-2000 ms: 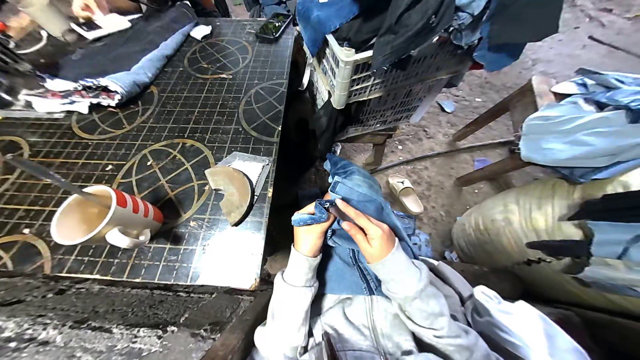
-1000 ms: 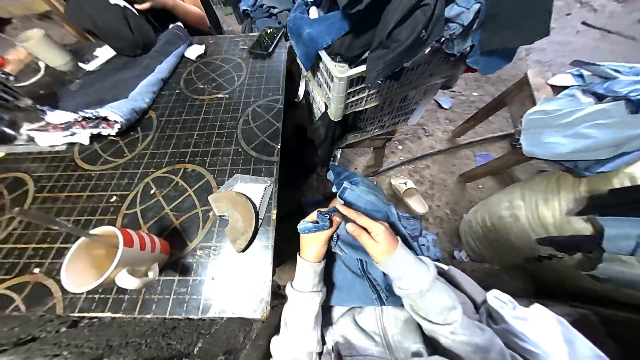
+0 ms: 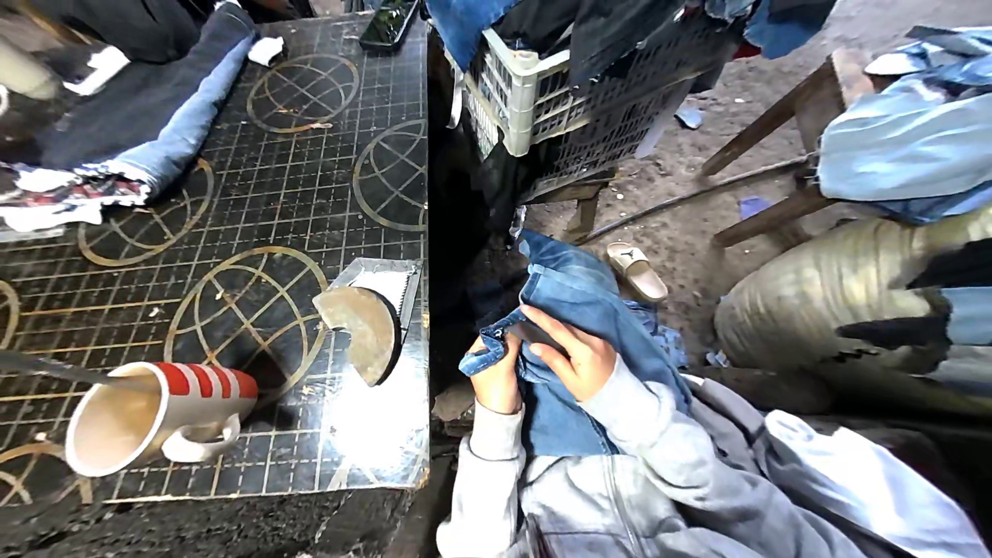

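A blue denim garment [image 3: 577,283] lies over my lap, its upper end reaching past my hands. My left hand [image 3: 498,380] grips a folded denim strip [image 3: 484,358], which looks like a waistband or hem, at the garment's left side. Just to the right, my right hand [image 3: 573,353] lies on the denim with its thumb and forefinger toward the strip. A small dark thing shows between the two hands; the frames do not show what it is. Part of the denim under my fingers is hidden.
On the patterned table [image 3: 310,194] at left are a red-and-white mug [image 3: 201,391], a curved flat piece [image 3: 364,329], a phone [image 3: 389,23] and dark jeans [image 3: 124,116]. Beyond stand a plastic crate [image 3: 535,101] with denim and a wooden stool [image 3: 841,101]; a sandal [image 3: 637,271] and sack [image 3: 821,294] are right.
A person's hand at the table's far left edge, seen in the earlier frames, is out of view. My hands stay at the denim strip with little plain change.
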